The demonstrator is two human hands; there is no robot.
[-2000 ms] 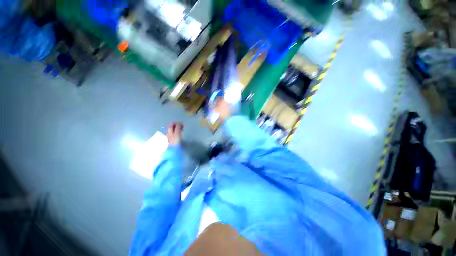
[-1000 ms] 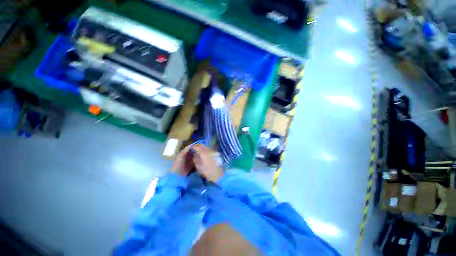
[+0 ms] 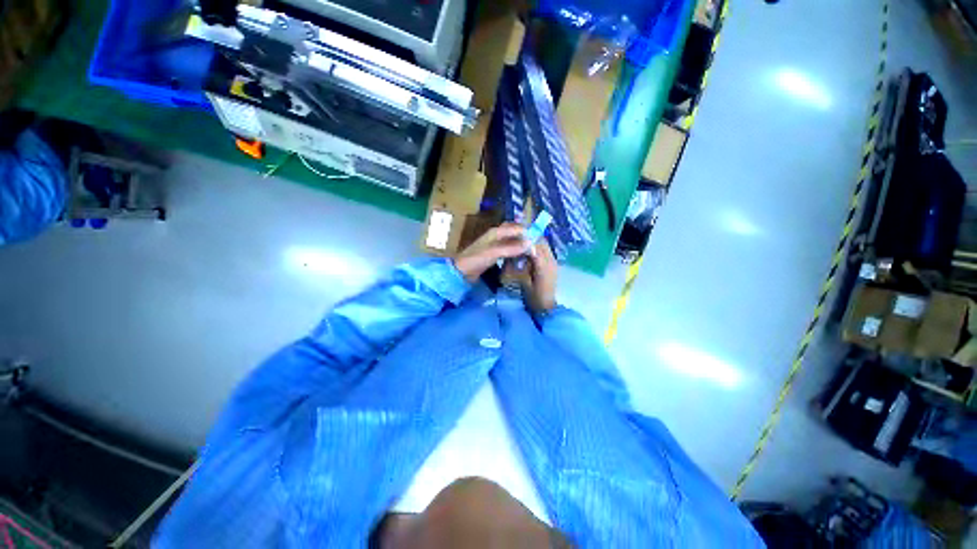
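Observation:
A small light blue piece (image 3: 539,226) shows at the fingertips of my two hands. My left hand (image 3: 494,251) reaches it from the left with curled fingers. My right hand (image 3: 543,277) is close beside it, fingers bent toward the same spot; its exact hold is partly hidden. Long dark purplish component tubes (image 3: 550,161) with a striped pattern lie in a bundle just beyond my hands. A long brown cardboard carton (image 3: 456,177) with a white label lies left of them.
A grey-white machine (image 3: 354,150) with silver rails stands at the upper left, beside a blue bin (image 3: 134,48). Another blue bin (image 3: 656,24) is behind the tubes. Dark-handled cutters (image 3: 603,198) lie on the green mat (image 3: 640,191). A person's blue sleeve (image 3: 27,188) is at the left edge.
My hands were apart two seconds ago, then came together near the tubes. They are still together, with the light blue piece now clearer. The camera view has shifted and sharpened.

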